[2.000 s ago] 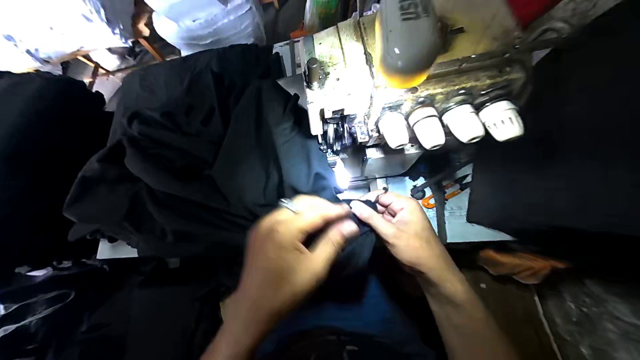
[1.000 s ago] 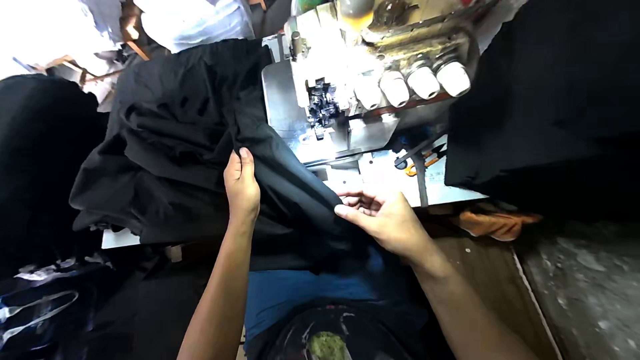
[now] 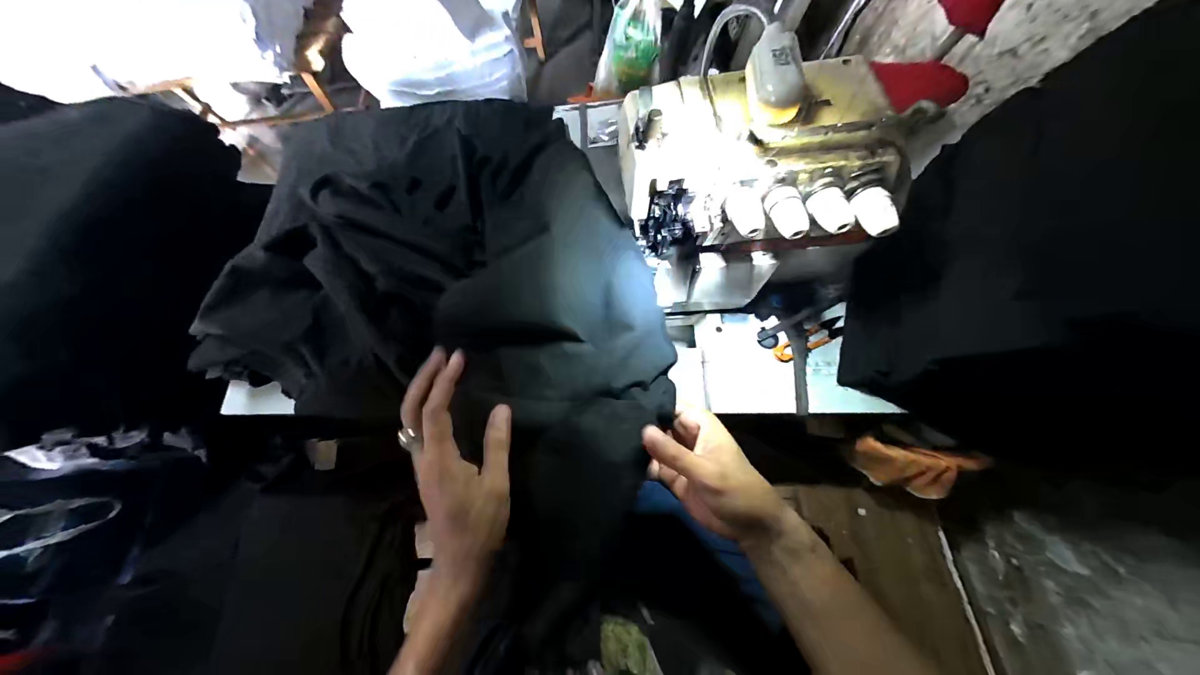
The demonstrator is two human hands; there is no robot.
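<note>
Black fabric [image 3: 562,309] lies bunched over the left of the white table and hangs over its front edge, its right edge beside the needle area of an overlock sewing machine [image 3: 769,169]. My left hand [image 3: 459,469], a ring on one finger, rests on or just above the cloth with fingers spread, gripping nothing. Lower right of the machine, my right hand [image 3: 698,469] has thumb and fingers pinched at the fabric's right edge. How much cloth is between those fingers is partly hidden.
Orange-handled scissors [image 3: 797,347] lie on the table below the machine. More black cloth [image 3: 1022,253] hangs at the right, and another dark heap [image 3: 103,253] stands at the left. An orange cloth [image 3: 914,466] is below the table's edge. White bags [image 3: 431,47] sit behind.
My left hand has let go of the fold it held one second ago and its fingers are now spread. The fabric now lies spread wider toward the machine. My right hand stays at its edge.
</note>
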